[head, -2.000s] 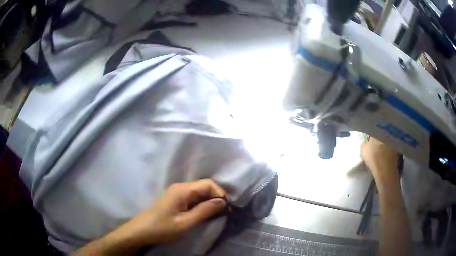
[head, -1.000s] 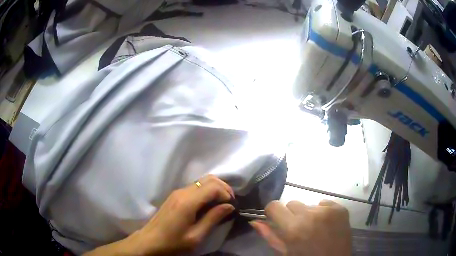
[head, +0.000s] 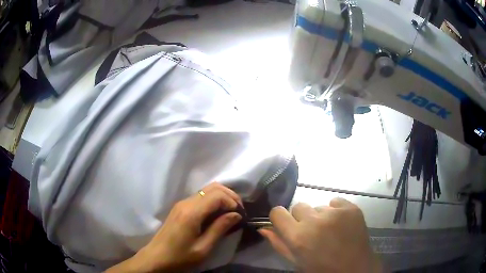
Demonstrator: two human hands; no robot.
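The pale grey garment lies in folds over the left of the table, with a dark edge and a stitched seam near its right end. My left hand pinches the garment's dark edge between thumb and fingers. My right hand holds slim metal thread snips, their tips at the dark cloth beside my left fingertips. The exact spot at the tips is partly hidden by my fingers.
The white sewing machine with a blue stripe stands at upper right; its needle area is lost in lamp glare. Thin black strips lie right of it. More grey and black garments lie at upper left. A printed ruler band runs along the near edge.
My right hand has come from behind the machine head to my left hand, with the snips now at the dark edge. The view has shifted slightly.
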